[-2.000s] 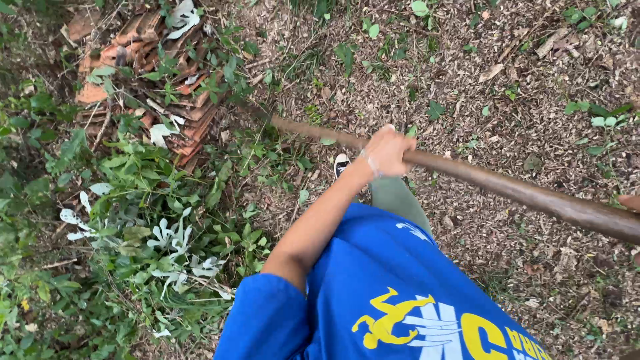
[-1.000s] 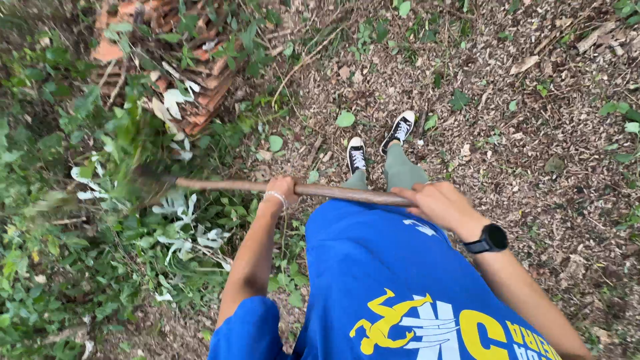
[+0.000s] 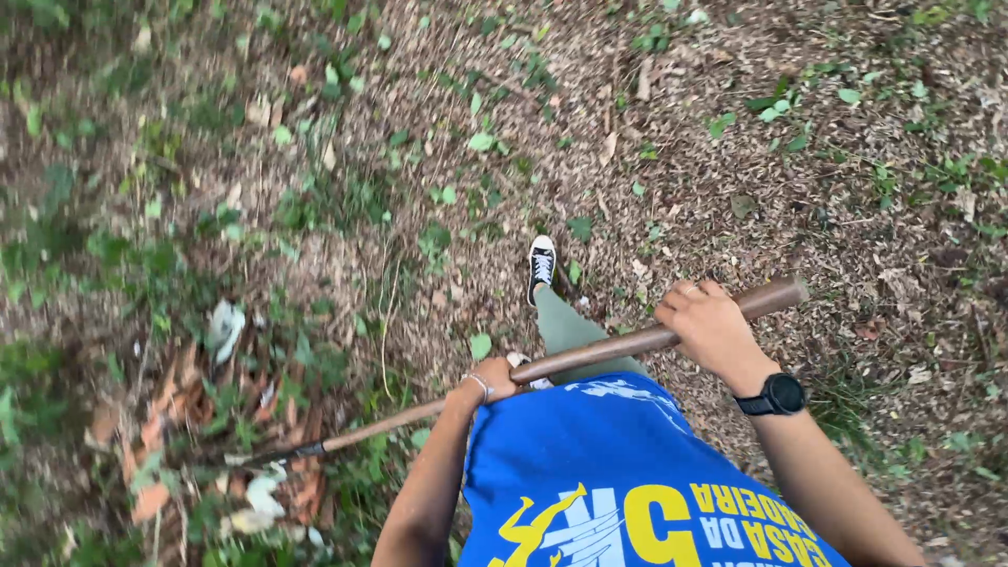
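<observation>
A long wooden tool handle [image 3: 591, 352] runs diagonally across my front, its thick end at the right. My left hand [image 3: 494, 378], with a bracelet at the wrist, is closed around the middle of it. Nearer the thick end, my right hand [image 3: 705, 327] grips the handle from above, a black watch [image 3: 780, 394] on that wrist. At the lower left the handle enters a dark metal socket [image 3: 291, 453]. The tool's head is blurred over the debris, so its kind cannot be told.
A pile of broken clay roof tiles [image 3: 169, 409] lies at the lower left among green plants and pale leaves [image 3: 227, 331]. Leaf litter [image 3: 709, 205] and small weeds cover the ground. One black and white sneaker [image 3: 542, 268] stands ahead; the other is mostly hidden behind the handle.
Two seconds ago only my left hand showed on the handle; my right hand came onto it by one second ago. My feet, side by side then, are now staggered. The view has shifted.
</observation>
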